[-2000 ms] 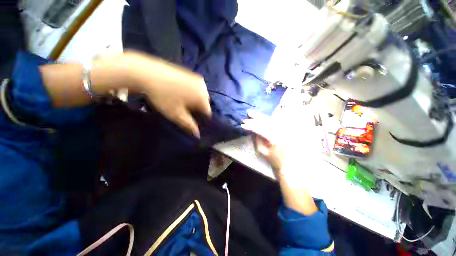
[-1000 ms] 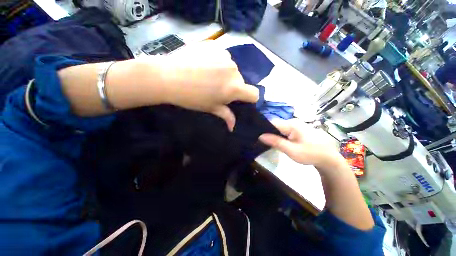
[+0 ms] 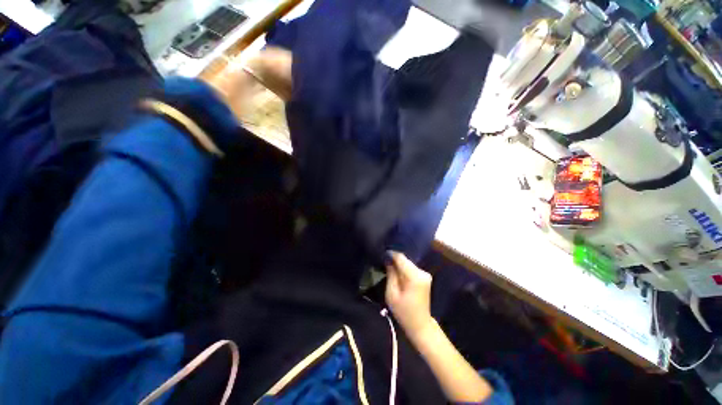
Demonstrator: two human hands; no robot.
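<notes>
A dark navy garment (image 3: 348, 119) is spread from the back of the table over its front edge towards my lap. My left hand (image 3: 265, 75) is at the garment's left side near the back, blurred and partly hidden behind the cloth, so its fingers do not show. My right hand (image 3: 408, 289) is closed on the garment's lower edge, in front of the table edge and above my lap. The sewing machine (image 3: 617, 126) stands to the right; cloth lies close to its needle area, and the needle itself cannot be made out.
A smartphone (image 3: 577, 191) with a red lit screen lies beside the machine, with a green object (image 3: 594, 259) below it. The white table's front edge (image 3: 546, 310) runs down to the right. More dark cloth (image 3: 71, 119) is piled at the left.
The garment has gone from bunched between my hands to spread across the table. My left hand has moved up and back. My right hand has moved down and left, towards my lap.
</notes>
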